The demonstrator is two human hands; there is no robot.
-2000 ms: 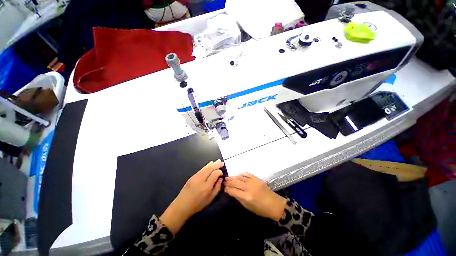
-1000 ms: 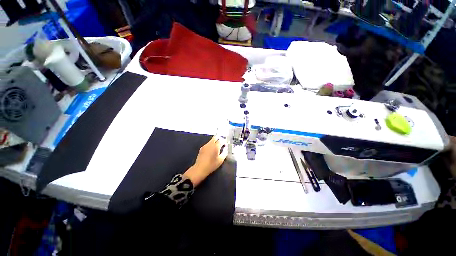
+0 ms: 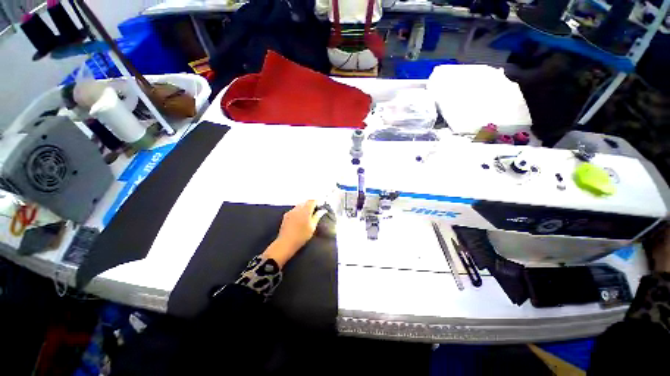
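The dark garment panel (image 3: 242, 257) lies flat on the white table, its upper right corner at the needle area of the sewing machine (image 3: 441, 180). My left hand (image 3: 297, 226) is on that corner, fingertips at the panel edge beside the presser foot (image 3: 372, 224), holding it; the fingertips are partly lost in the lamp glare. My right hand (image 3: 663, 253) is at the right end of the machine head, mostly cut off by the picture's edge; its sleeve shows below, and its grip is hidden.
A long curved dark piece (image 3: 165, 198) lies at left. Tweezers (image 3: 448, 255), a black tool (image 3: 467, 262), dark scraps (image 3: 507, 275) and a phone (image 3: 562, 286) lie right of the needle. Red fabric (image 3: 301, 95) is at the back. A grey fan-like box (image 3: 55, 169) stands far left.
My right hand has left the panel and moved to the far right edge. My left hand and the panel corner have moved up to the needle area. The view has shifted.
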